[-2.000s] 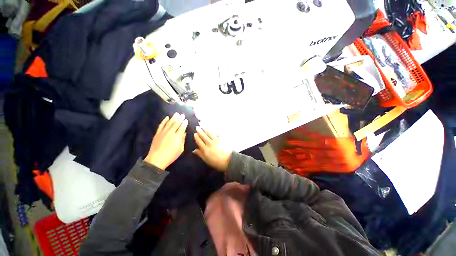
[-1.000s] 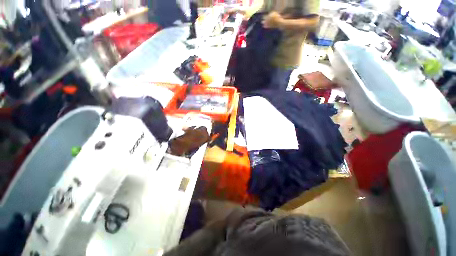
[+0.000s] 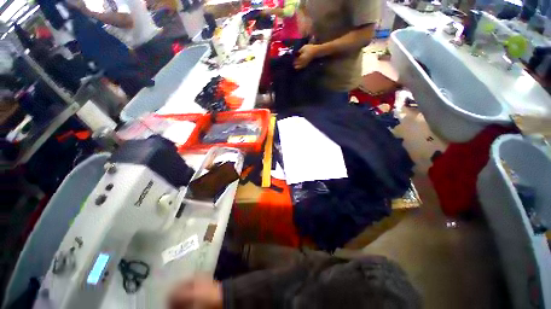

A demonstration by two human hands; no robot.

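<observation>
My right hand [image 3: 196, 293] is at the bottom edge, low over the white machine table [image 3: 202, 259]. It is blurred and partly cut off, so its fingers and any hold cannot be made out. My left hand is out of the picture. The white sewing machine [image 3: 130, 196] stands at the left with its small display panel lit. Black-handled scissors [image 3: 134, 274] lie on the machine bed, left of my hand. A small white printed strip [image 3: 180, 248] lies above my hand.
A dark phone-like rectangle [image 3: 214, 181] lies near the orange-red basket [image 3: 266, 130]. Beyond the table's right edge are orange cloth [image 3: 266, 217] and a dark cloth heap [image 3: 374, 157] with a white sheet [image 3: 311, 151] on it. A person [image 3: 344, 45] stands behind; grey-blue tubs [image 3: 447, 90] are at right.
The view has swung up and right from the needle area to the aisle. My left hand and the sewn cloth have left the picture. My right hand has come in at the bottom.
</observation>
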